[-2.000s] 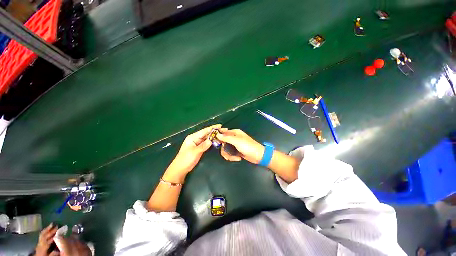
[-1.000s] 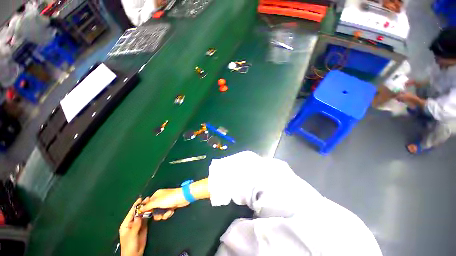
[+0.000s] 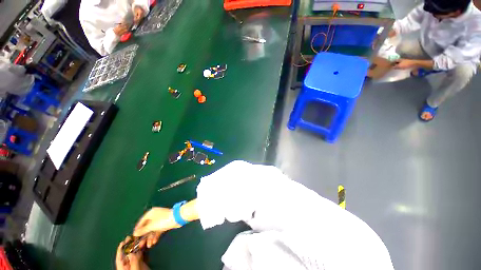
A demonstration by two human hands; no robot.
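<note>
A small watch case with yellow and dark internals (image 3: 132, 245) is between my two hands at the lower left. My left hand (image 3: 126, 259) holds it from below and is partly cut off by the bottom edge. My right hand (image 3: 154, 223), with a blue wristband, touches it from above; its fingertips are blurred. Slim tweezers (image 3: 177, 183) lie on the green bench beyond my right wrist. Several screens with orange flex cables (image 3: 201, 157) lie past them, beside a blue stick (image 3: 205, 147).
A lone screen (image 3: 143, 161), a case part (image 3: 156, 126), red caps (image 3: 200, 96) and a white round part (image 3: 208, 73) lie farther up the bench. A black tray (image 3: 74, 158) is left. A blue stool (image 3: 336, 79) and a seated person (image 3: 438, 47) are right.
The view has turned and shifted right, bringing in the stool and people. My hands now appear at the lower left, still together on the case. The case near my body is out of view.
</note>
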